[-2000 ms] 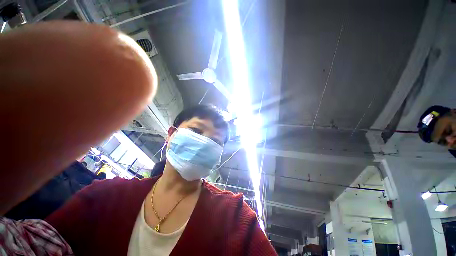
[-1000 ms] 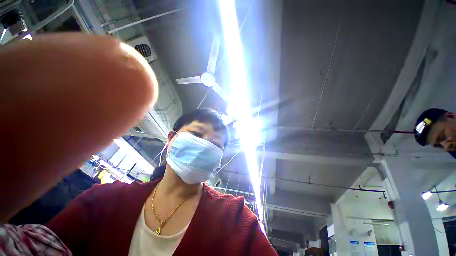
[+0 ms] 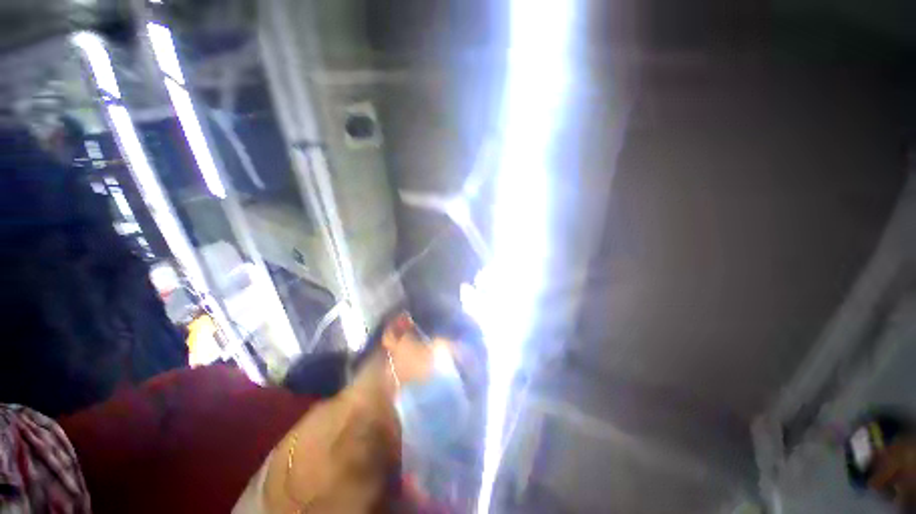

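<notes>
The view is blurred and looks up at the ceiling. Neither my left hand nor my right hand can be seen. Nearest in view is a person in a dark red garment (image 3: pixel 181 437) with a light blue face mask (image 3: pixel 434 417). A red-and-white checked sleeve (image 3: pixel 38 462) shows at the lower left edge, and its hand is out of the picture. A large dark mass (image 3: pixel 70 271), perhaps black cloth, fills the left side. No tool or machine can be made out.
A bright strip light (image 3: pixel 527 201) crosses the view from top to bottom. A ceiling fan (image 3: pixel 452 204) hangs beside it. More strip lights (image 3: pixel 146 176) are at the upper left. Part of another person's dark cap (image 3: pixel 866 447) shows at the lower right edge.
The large blurred finger at the left has gone from view. The camera has swung, so the person and cap sit lower, and more dark mass and strip lights show at left.
</notes>
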